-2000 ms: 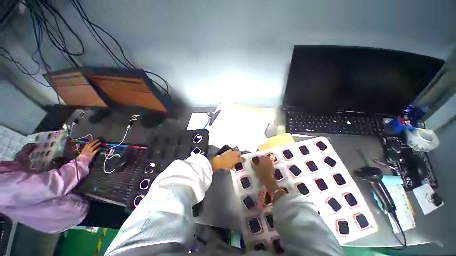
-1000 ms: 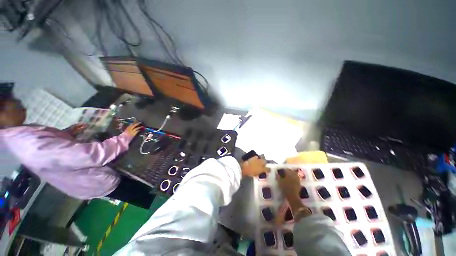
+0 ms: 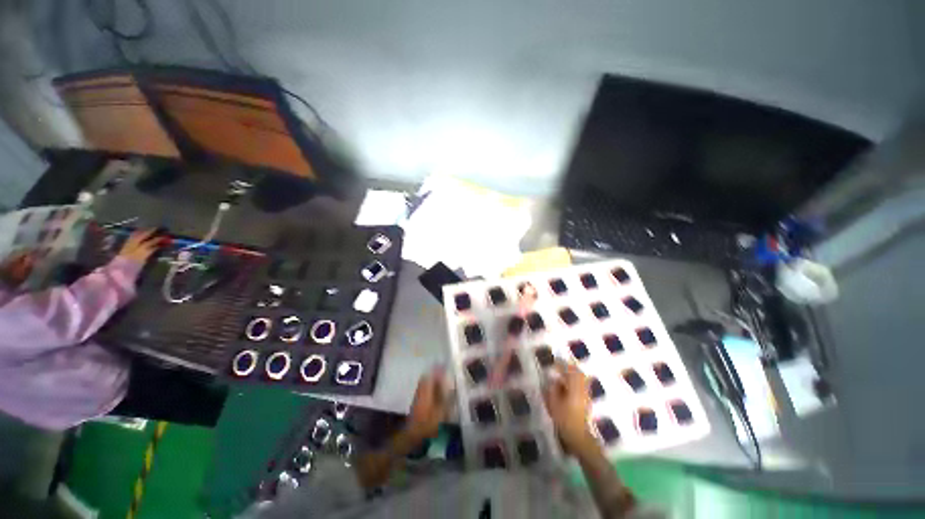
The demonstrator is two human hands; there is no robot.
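The white tray (image 3: 649, 431) lies on the grey bench in front of me, with rows of small dark square units (image 3: 578, 350) in its pockets. A thin reddish strip (image 3: 505, 355) lies across the tray's left part. My left hand (image 3: 431, 403) is blurred, close beside the tray's left edge; I cannot tell if it touches it. My right hand (image 3: 570, 400) is over the tray's near middle, blurred, its fingertips among the units. I cannot tell whether either hand holds something. A flat black object (image 3: 440, 280) lies at the tray's far left corner.
Black tray of ringed units (image 3: 304, 345) at left, another (image 3: 316, 441) low beside the bench. Person in a pink sleeve (image 3: 86, 314) at far left. Papers (image 3: 467, 228) and yellow sheet (image 3: 538, 263) behind the white tray. Monitor (image 3: 710, 152), keyboard (image 3: 649, 235), corded black device (image 3: 722, 375) at right.
Both hands have moved from the white tray's far left part back toward me. My left sleeve no longer covers the black tray. The view has swung left, then back right.
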